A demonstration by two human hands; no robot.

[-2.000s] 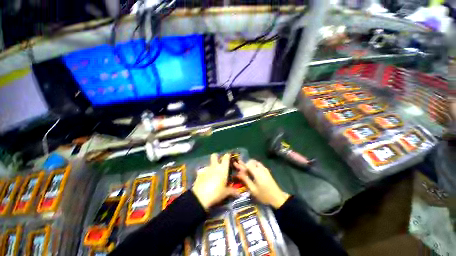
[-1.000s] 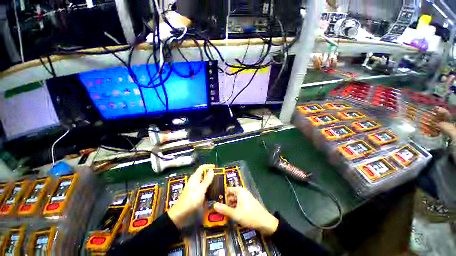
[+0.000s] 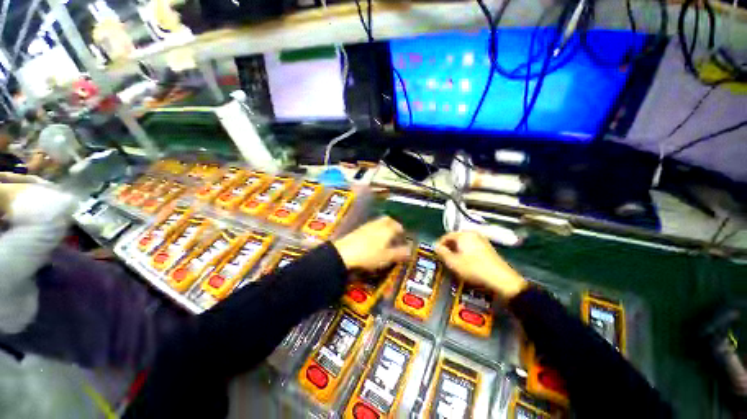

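Orange-rimmed handheld meters lie in pockets of a clear blister tray (image 3: 437,348) in front of me. My left hand (image 3: 373,245) is over the upper end of a meter (image 3: 360,296) in the back row, its fingers curled down; whether they grip it is hidden. My right hand (image 3: 477,260) is over the upper end of another back-row meter (image 3: 473,315), fingertips bent together beside the meter (image 3: 421,282) between my hands. I cannot tell whether it holds anything. My right sleeve covers part of the tray.
Stacked filled trays (image 3: 282,196) stand at left, near another person's pale sleeve (image 3: 37,237). A blue monitor (image 3: 516,86) and white cylindrical objects (image 3: 491,182) are behind the tray. A blurred barcode scanner (image 3: 725,340) lies at right. Black cables (image 3: 536,69) hang before the monitor.
The view has swung left. My hands have moved apart from the meter they held together, and my left hand is now over a meter farther left in the tray.
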